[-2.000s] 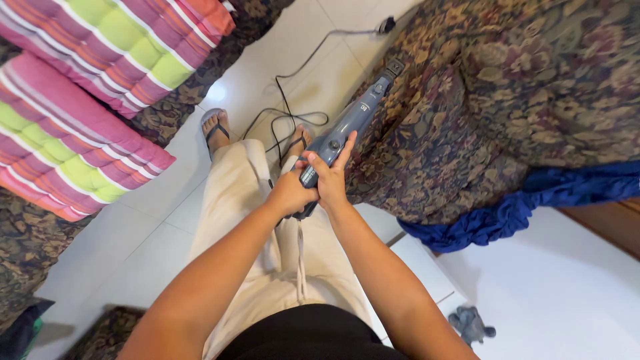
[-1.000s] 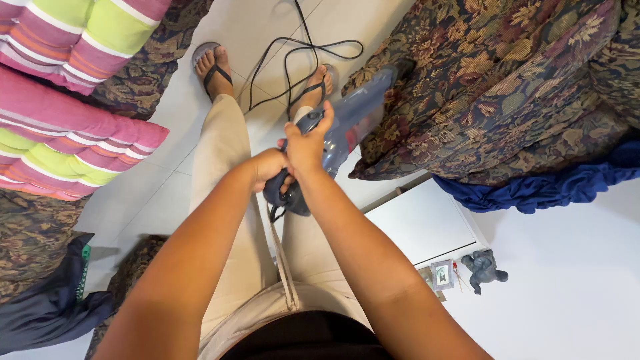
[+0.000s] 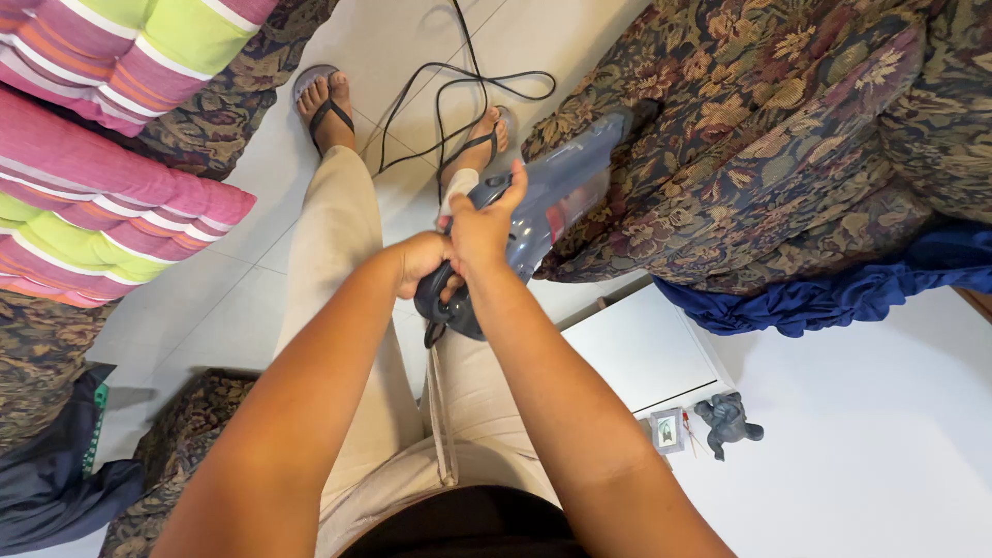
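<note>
A grey-blue handheld vacuum cleaner (image 3: 535, 209) with a clear front part is held in front of my legs. My left hand (image 3: 425, 262) is closed around its dark rear handle. Over the top of the handle lies my right hand (image 3: 482, 225), with one finger stretched along the body. The nozzle points to the upper right and touches or nearly touches the floral fabric of a sofa (image 3: 728, 139). A black power cord (image 3: 440, 101) lies in loops on the tiled floor by my feet; a short piece of it hangs below the handle.
Striped cushions (image 3: 101, 201) rest on floral upholstery at the left. Dark blue fabric (image 3: 821, 298) is bunched along the sofa's edge. A white cabinet (image 3: 643, 345), a small picture frame (image 3: 667, 431) and a grey figurine (image 3: 727, 425) are at the lower right. Dark clothing (image 3: 58, 473) hangs at the lower left.
The vacuum cleaner's nozzle was pointing farther up in the oldest frame and has turned toward the sofa fabric at the right. Both hands have stayed on it. The view has shifted.
</note>
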